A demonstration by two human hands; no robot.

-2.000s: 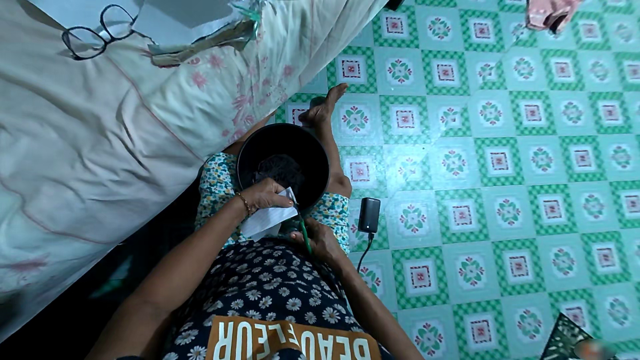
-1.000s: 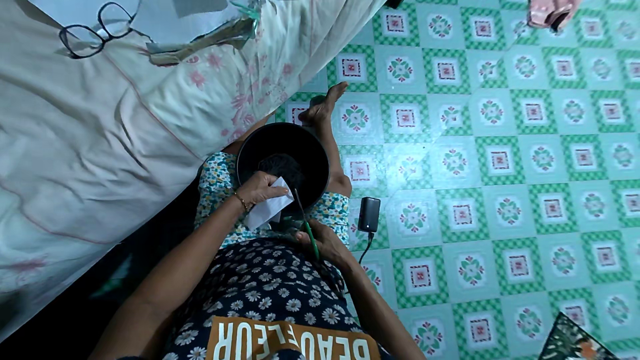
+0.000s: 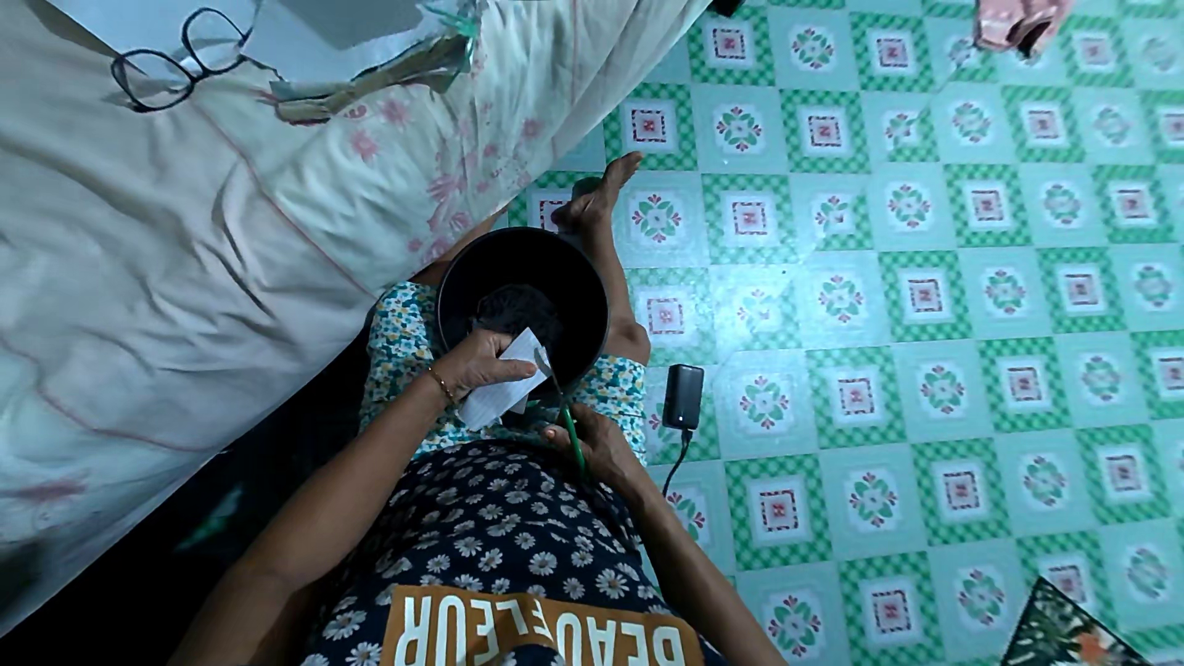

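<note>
My left hand (image 3: 486, 363) grips a folded white sheet of paper (image 3: 499, 393) above the near rim of a black round bucket (image 3: 578, 305). Dark material (image 3: 518, 310) lies inside the bucket, too dim to identify. My right hand (image 3: 597, 442), nearer my body, is closed around a thin tool with a green edge (image 3: 573, 435), perhaps scissors. Its narrow metal end reaches the paper's right edge by my left fingertips. The handle is partly hidden by my right hand.
A bed with a floral sheet (image 3: 305, 222) stands at the left, with eyeglasses (image 3: 180, 69) and white papers (image 3: 342, 37) on it. A black power bank (image 3: 684, 398) with a cable lies on the patterned floor. Pink cloth (image 3: 1017, 23) lies far right.
The paper has shifted and tilted in my left hand. My right hand has moved slightly, and the green-edged tool now points up to the paper's right edge.
</note>
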